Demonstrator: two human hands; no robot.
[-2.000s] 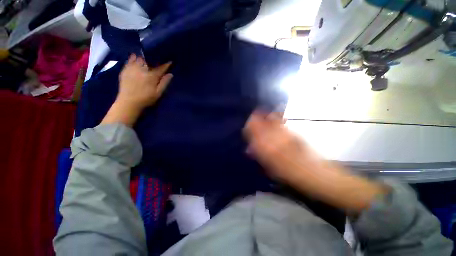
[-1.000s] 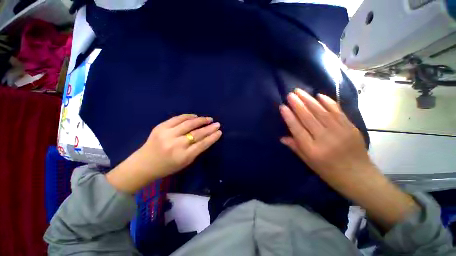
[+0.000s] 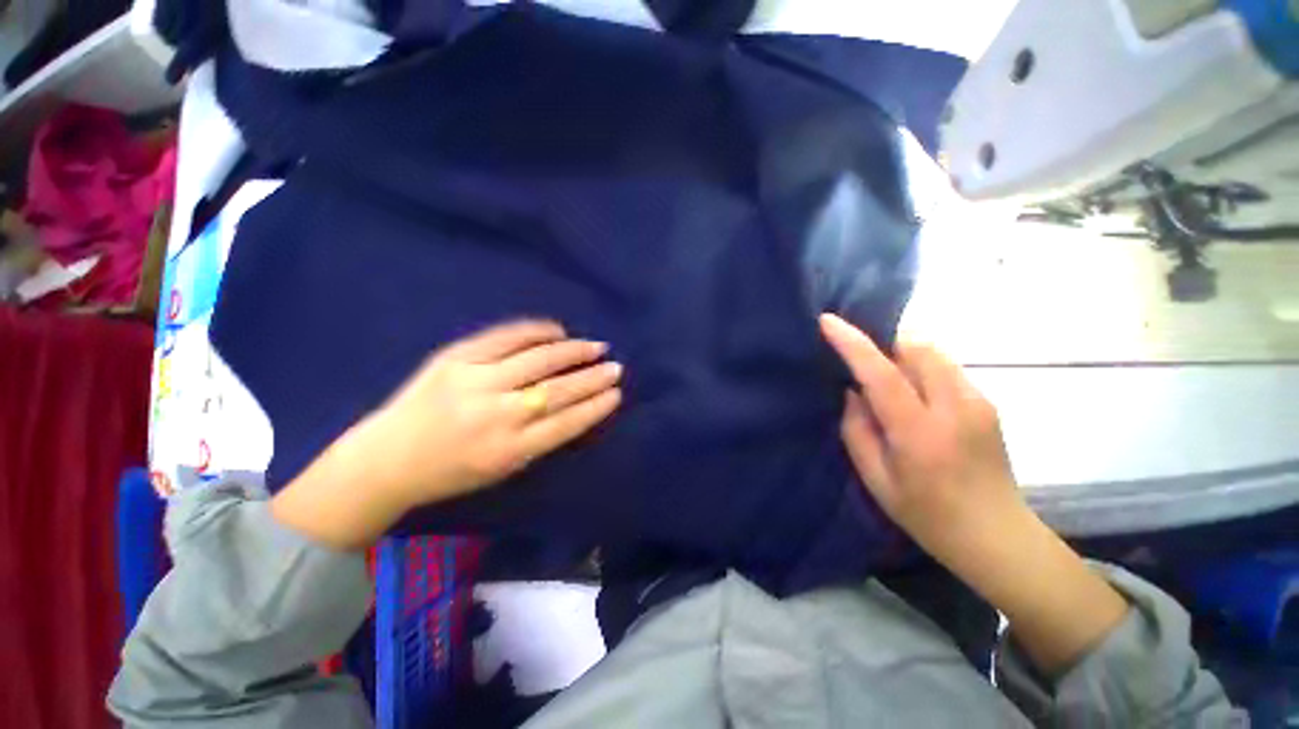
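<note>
A large navy panel (image 3: 470,242) lies spread over the table's left part and hangs over the front edge towards my lap. My left hand (image 3: 492,406) lies flat on its middle, palm down, fingers pointing right, a ring on one finger. My right hand (image 3: 919,427) is at the panel's right edge, index finger stretched out on the cloth, the thumb beside it; whether it pinches the edge I cannot tell. White and navy pieces (image 3: 306,32) lie at the panel's far left end.
The sewing machine head (image 3: 1097,100) stands at the right, with its presser foot (image 3: 1185,271) over the white bed (image 3: 1083,321). A printed white packet (image 3: 185,370) lies left under the cloth. Blue basket (image 3: 413,641), red cloth (image 3: 64,499) and pink cloth (image 3: 93,192) are at left.
The panel's right edge has moved left, away from the machine, and folds have formed in it. My right hand has changed from flat to index finger stretched. My left hand stays nearly in place.
</note>
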